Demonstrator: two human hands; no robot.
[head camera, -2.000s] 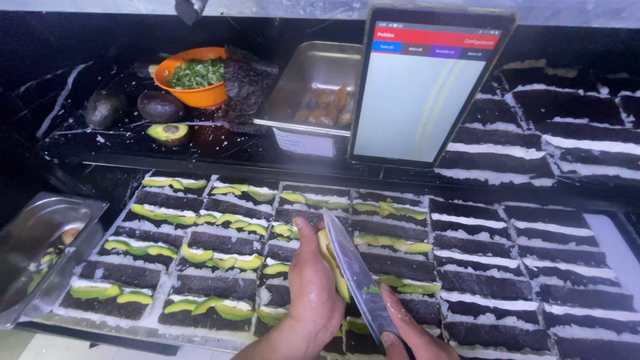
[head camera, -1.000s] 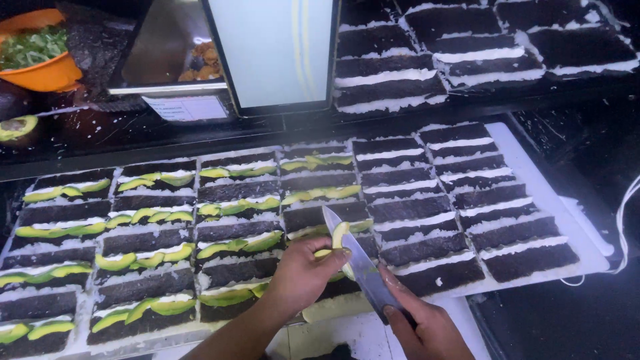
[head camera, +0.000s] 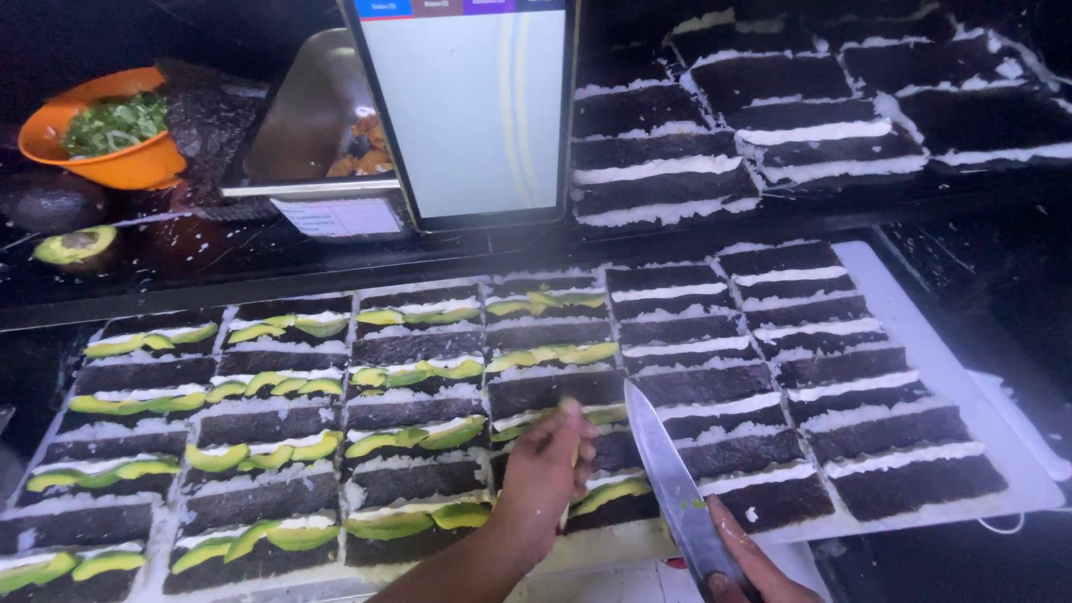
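Sheets of nori (head camera: 419, 414) edged with rice lie in rows on a white board (head camera: 997, 469), each with a white creamy strip. The columns to the left carry avocado slices (head camera: 289, 533) along the strips; the two right columns show only the white strips. My left hand (head camera: 548, 469) is over the fourth column, fingers bent around a piece of avocado (head camera: 571, 407) that is mostly hidden. At the lower right my right hand (head camera: 745, 561) grips a kitchen knife (head camera: 670, 461), its blade pointing up and left, with green bits on it.
Behind, a dark ledge holds an orange bowl (head camera: 138, 163) of chopped greens, a whole avocado (head camera: 52, 201), a halved avocado (head camera: 77, 245), a metal tray (head camera: 301, 117) with brown pieces and an upright tablet (head camera: 481, 117). More nori with rice (head camera: 770, 79) lies at the back right.
My left hand has moved away from the knife blade, where it held the avocado against it a second ago. The knife remains in my right hand.
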